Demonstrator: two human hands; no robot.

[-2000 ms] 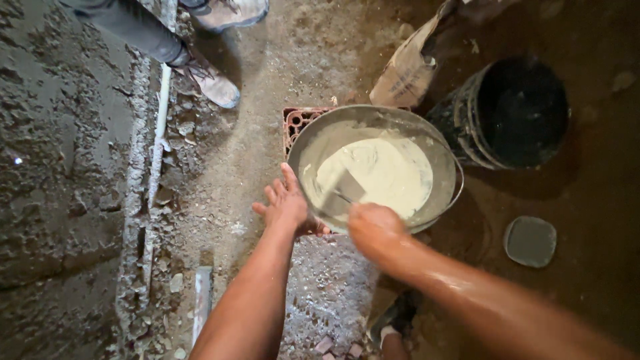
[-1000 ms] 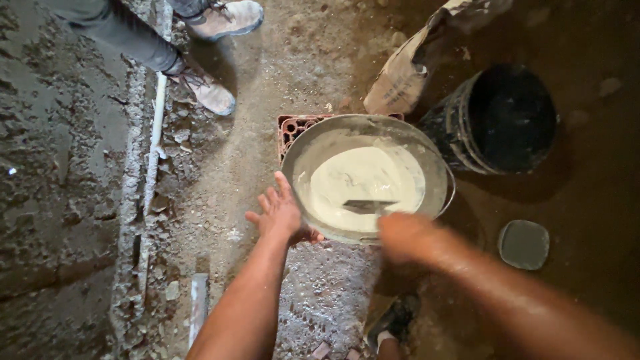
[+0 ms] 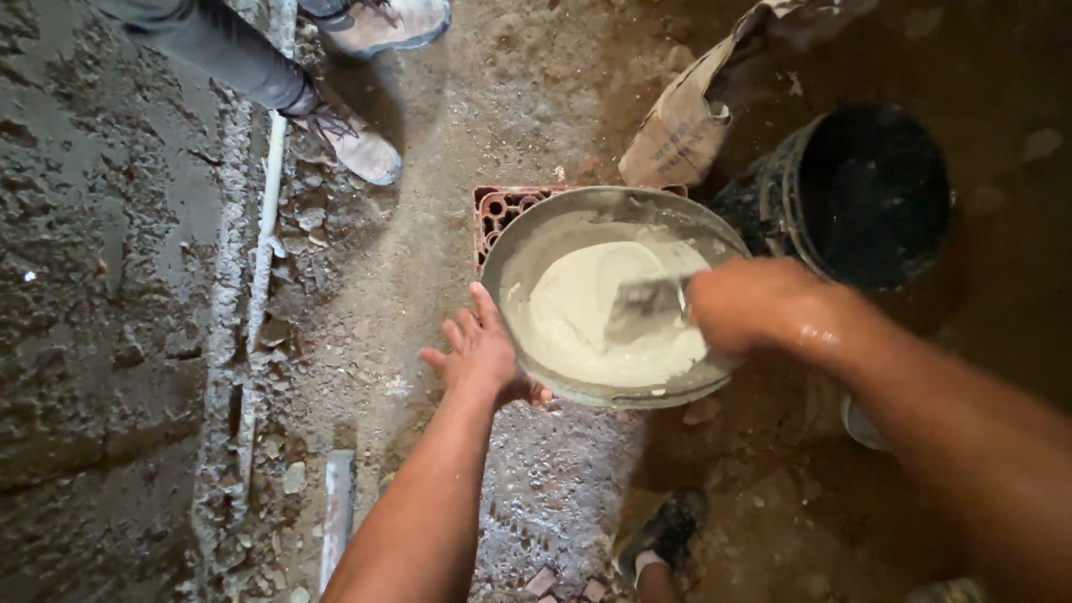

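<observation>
A round metal basin [image 3: 553, 226] stands tilted on a reddish plastic crate [image 3: 488, 219] and holds pale, creamy wet mix [image 3: 565, 293]. My left hand [image 3: 481, 352] rests against the basin's lower left rim with its fingers spread, some reaching below the rim. Inside the basin's right part, my right hand [image 3: 733, 306] is closed around the handle of a trowel [image 3: 645, 308]. The flat blade lies in the mix and is blurred; the handle is mostly hidden by my fingers.
A black bucket [image 3: 791, 201] with dark contents is at the right, near a torn paper sack [image 3: 674, 134]. Another person's shoes [image 3: 356, 146] are at the upper left, beside a pale pipe [image 3: 272, 184] along the rough wall. A metal bar [image 3: 337, 502] lies lower left.
My right hand has moved the trowel through the mix, and the blade now points left at the basin's right side. My left hand has stayed at the rim.
</observation>
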